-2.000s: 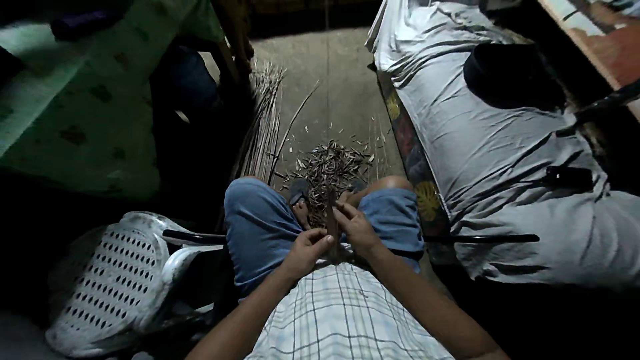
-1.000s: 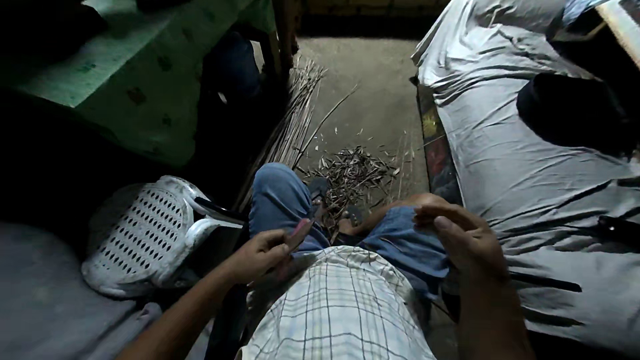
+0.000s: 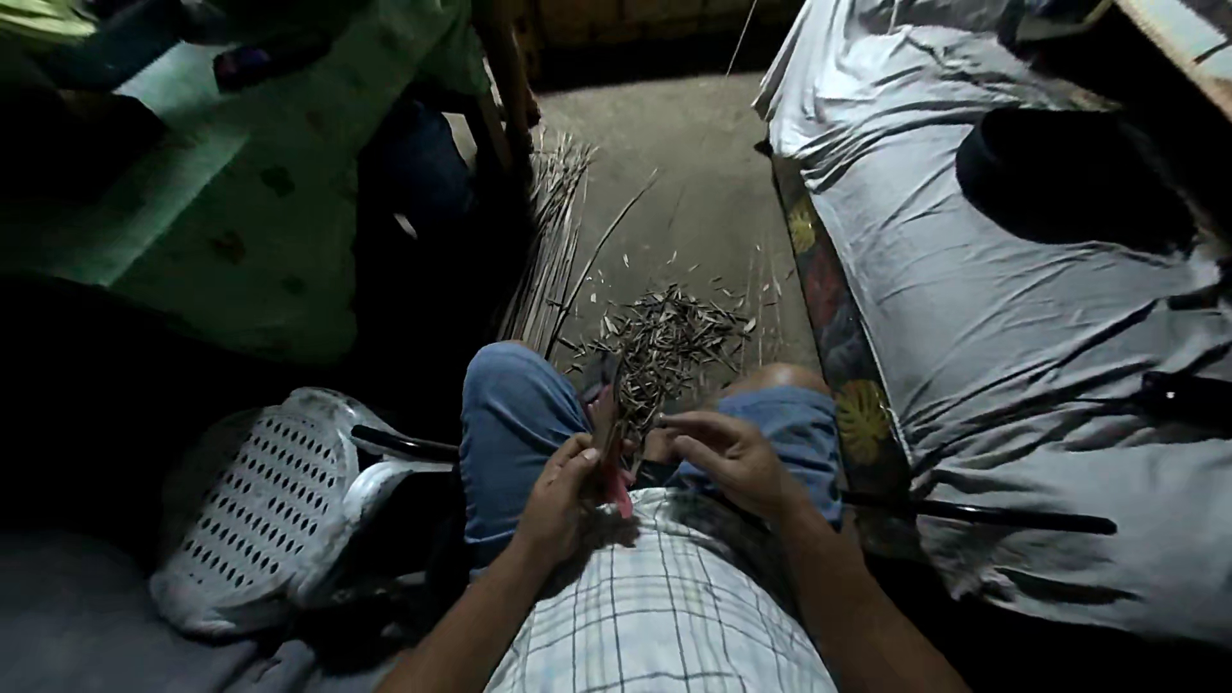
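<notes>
My left hand (image 3: 566,491) grips a knife-like blade (image 3: 608,414) with a pink or red piece (image 3: 617,489) at its lower end; the blade points away from me, over my lap. To its right, my right hand (image 3: 733,460) is held palm down with thumb and forefinger close together near my knee; whether a thin piece is between them cannot be told. On the floor beyond both hands lies a pile of short cut sticks (image 3: 664,342). A bundle of long thin sticks (image 3: 553,241) lies left of the pile, one longer stick (image 3: 616,226) apart from it.
A white plastic chair (image 3: 274,496) stands at the left, below a table with a green patterned cloth (image 3: 279,231). A bed or bench with a grey sheet (image 3: 1001,289) runs along the right, bearing a black object (image 3: 1068,178). Black armrests flank my legs.
Both hands have come from wide apart back to the middle over my lap. The pink piece was in my left hand one second ago as well. The view has shifted somewhat.
</notes>
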